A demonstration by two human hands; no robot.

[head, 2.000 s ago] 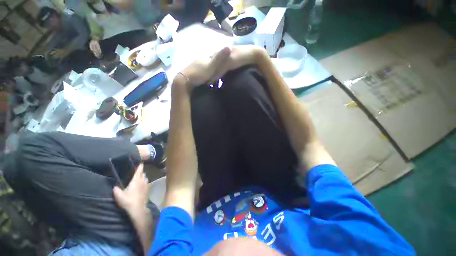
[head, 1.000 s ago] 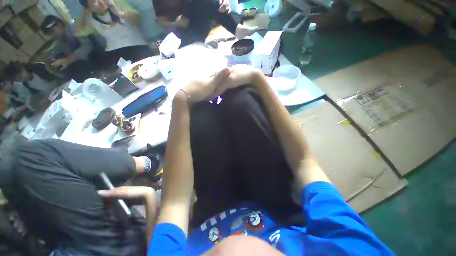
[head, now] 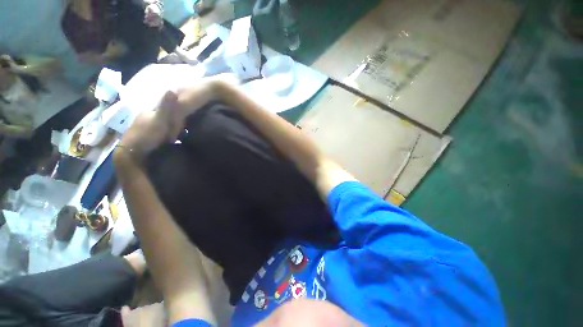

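Observation:
My left hand and my right hand are clasped together over my knees, beside the bright white table. No part shows in them; the fingers are blurred and partly hidden. A white round tub and a white box stand on the table beyond my right forearm. A dark blue case lies left of my left wrist. Lower left are a dark round part and a yellowish wired part.
Flattened cardboard covers part of the green floor at right. A clear bottle stands behind the table. A neighbour's dark trouser leg is at lower left. Other people sit at upper left, beyond clear plastic and white boxes.
The view has turned right, so the table, my clasped hands and my knees appear further left. The hands remain together. The neighbour's hand and phone-like object are no longer clearly seen.

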